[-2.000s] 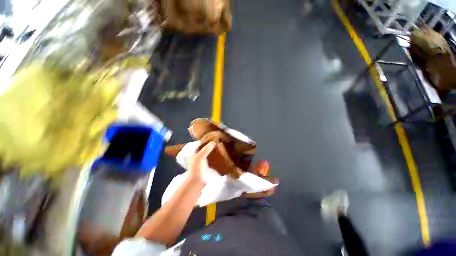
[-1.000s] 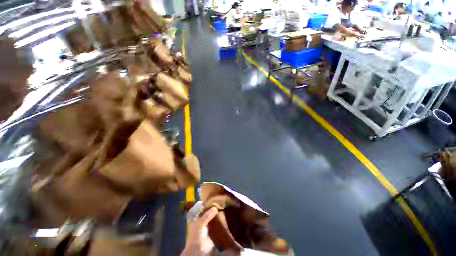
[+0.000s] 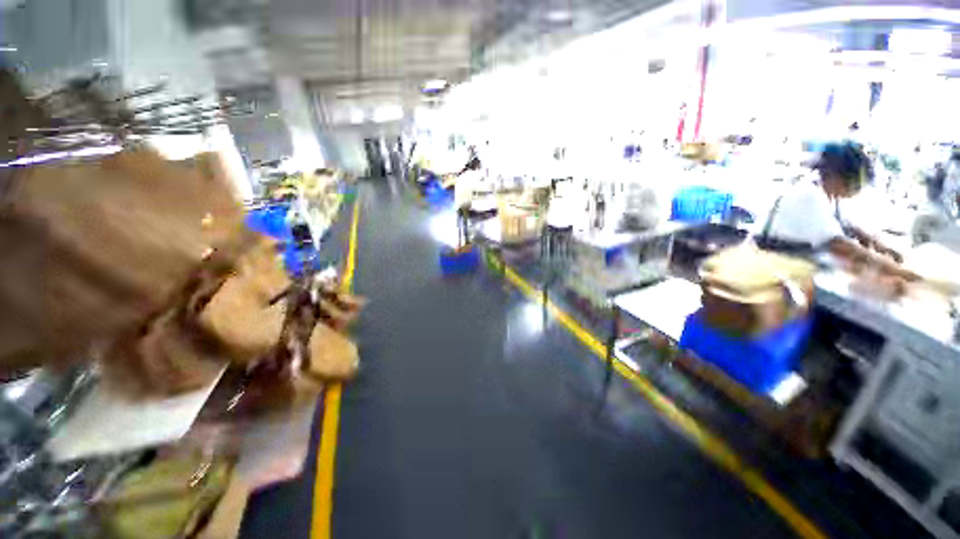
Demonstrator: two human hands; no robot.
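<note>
Neither of my hands is in the picture, and the bag body is not in view. Nearest on the left are brown stacked bag pieces [image 3: 116, 253], heaped and blurred, reaching over the yellow aisle line. A white sheet [image 3: 137, 416] lies below them, with a yellowish-green piece [image 3: 168, 495] at the bottom left.
A dark grey aisle [image 3: 442, 390] runs ahead between yellow lines. On the right, a blue crate [image 3: 747, 353] sits under brown pieces [image 3: 753, 290]. A person [image 3: 832, 205] leans over a white bench [image 3: 905, 305]. Another blue crate [image 3: 459, 260] stands farther ahead by the right line.
The view has tilted up from the floor and moved along the aisle. My left hand and the brown bag body it held have left the picture.
</note>
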